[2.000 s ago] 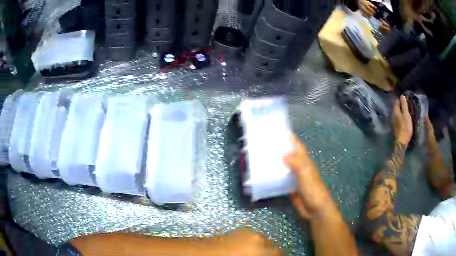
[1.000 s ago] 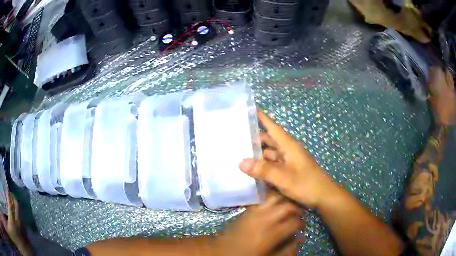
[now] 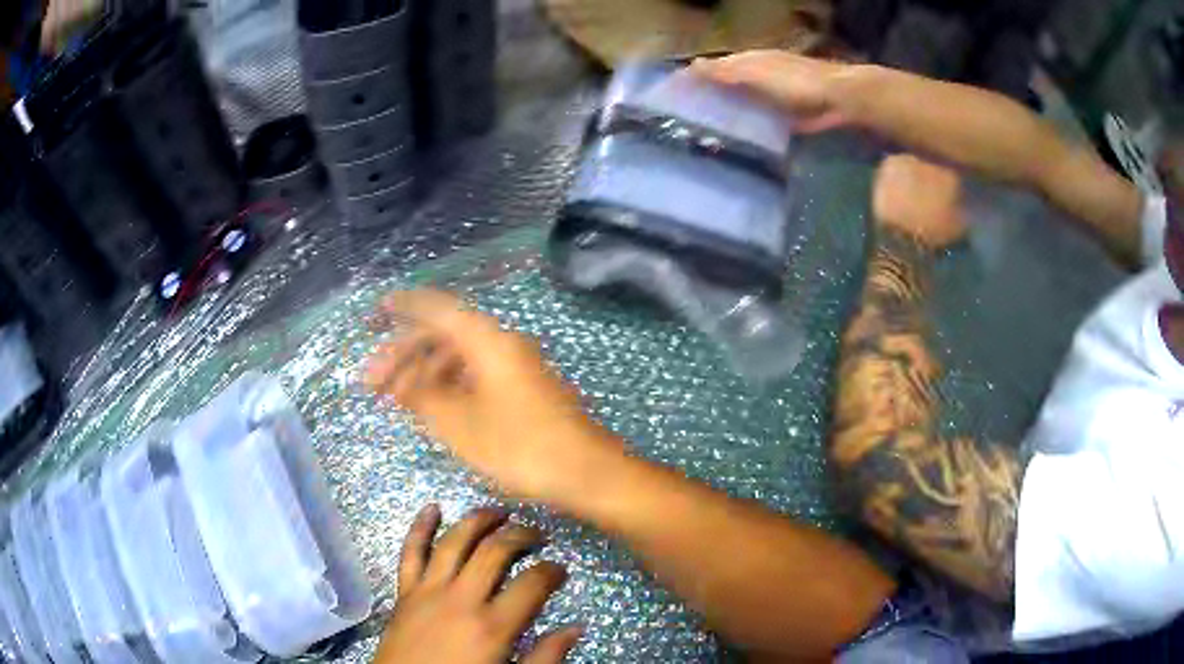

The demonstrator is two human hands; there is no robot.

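A row of several frosted white covers [image 3: 260, 525] stands side by side at the lower left; dark edges show beneath the nearest one. My left hand [image 3: 474, 590] is low in the middle, fingers spread over the bubble wrap to the right of the row, holding nothing visible. My right hand [image 3: 474, 389] is above and beyond it, blurred, with fingers partly bent and apart and nothing seen in it. Both hands are apart from the covers. Frosted units with black bands [image 3: 688, 188] lie together at the upper middle, under another person's hand.
Bubble wrap [image 3: 610, 350] covers the green table. Columns of black sleeves [image 3: 357, 117] stand at the back left, with a single black sleeve [image 3: 279, 153] and red-wired round parts [image 3: 201, 263] near them. Another person's tattooed forearm [image 3: 889, 389] is at right; brown sheet [image 3: 649, 26] behind.
The view has swung right, so the row now sits lower left. My right hand has let go of the end cover. The other person's hand and the black-banded units have come in.
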